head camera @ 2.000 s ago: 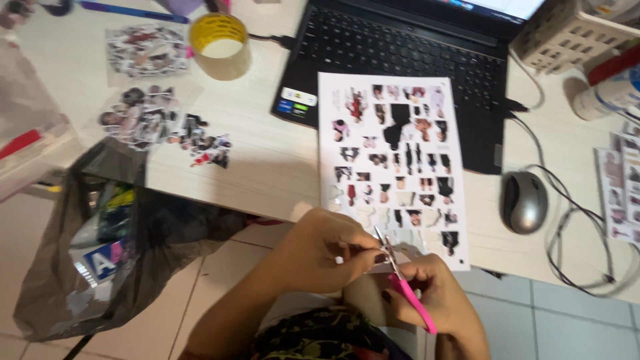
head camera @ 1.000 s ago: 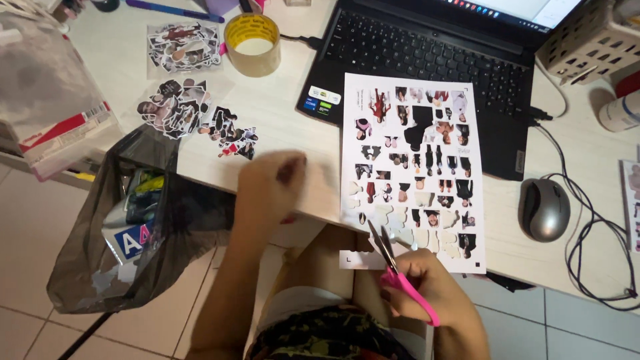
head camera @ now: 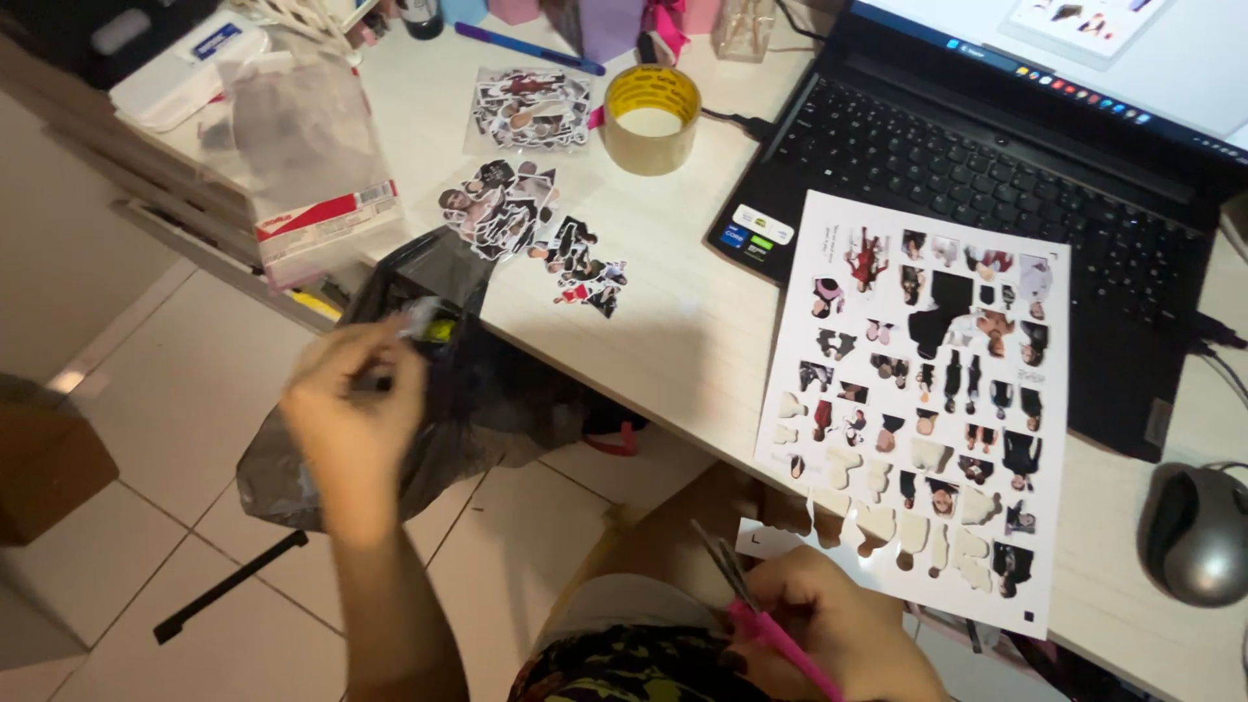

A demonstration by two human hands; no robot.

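Observation:
My left hand (head camera: 356,409) is raised over a black plastic bag (head camera: 458,390) at the desk edge, a small pale scrap (head camera: 419,317) at its blurred fingertips. My right hand (head camera: 829,614) holds pink-handled scissors (head camera: 756,614), their blades pointing up and left. Beside it, the printed sticker sheet (head camera: 907,409) lies partly on the laptop and reaches past the desk edge, with several cut-out gaps near its lower end. Cut-out picture stickers (head camera: 502,210) lie in a loose pile on the desk, and more are in a clear pouch (head camera: 531,109).
A roll of clear tape (head camera: 651,122) stands beside the pouch. The open laptop (head camera: 897,146) is behind the sheet, and a grey mouse (head camera: 1204,536) is at the right. A plastic packet (head camera: 312,185), a white case (head camera: 190,73) and a blue-purple pen (head camera: 529,49) lie at the left and back.
My left hand has moved from beside the scissors leftward to above the black bag. My right hand still holds the scissors near the sheet's lower end.

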